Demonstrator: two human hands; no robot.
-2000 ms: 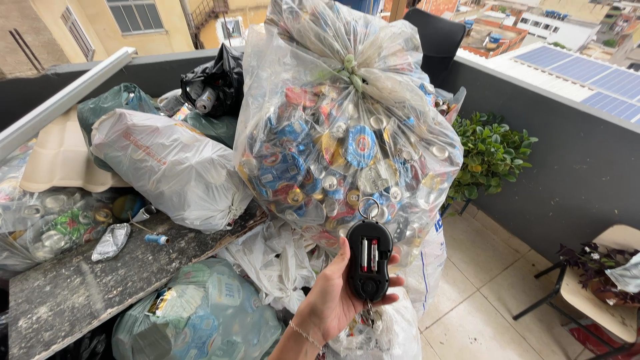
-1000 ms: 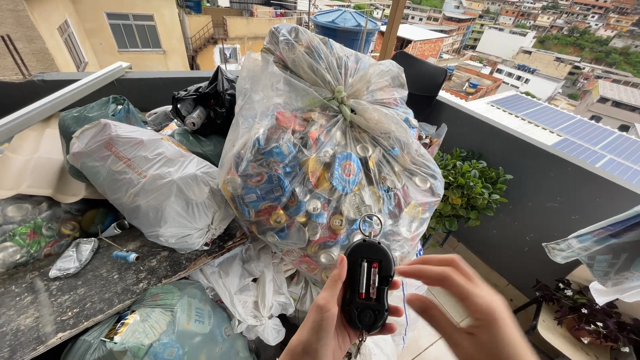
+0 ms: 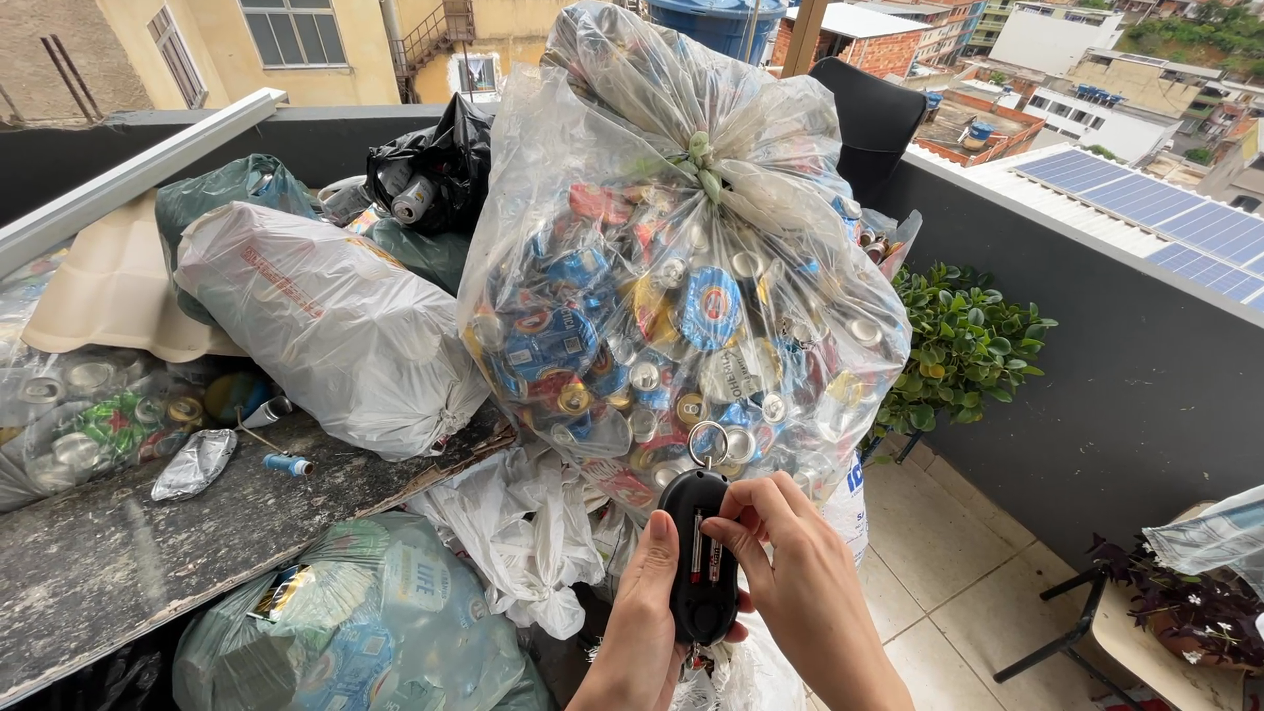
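My left hand (image 3: pixel 642 602) holds a black handheld hanging scale (image 3: pixel 686 602) from the left side and beneath. Its battery compartment is uncovered, with batteries (image 3: pixel 705 553) lying side by side inside. A metal ring (image 3: pixel 708 443) stands at its top end. My right hand (image 3: pixel 785 568) has thumb and index finger pinched together at the compartment's upper right; whether anything is between those fingertips is hidden. Behind the scale, a large clear plastic bag of crushed cans (image 3: pixel 691 296) rises, knotted at the top.
A worn board (image 3: pixel 128 553) at left bears foil and bagged cans. A white plastic bag (image 3: pixel 326 326) and a black bag (image 3: pixel 449 158) lie behind it. A greenish bag (image 3: pixel 365 622) sits below. Right are a leafy plant (image 3: pixel 963 346), a dark parapet wall (image 3: pixel 1116 395) and a chair (image 3: pixel 1116 642).
My right hand, out of view two seconds ago and beside the scale one second ago, has come in to the battery compartment. My left hand keeps hold of the scale.
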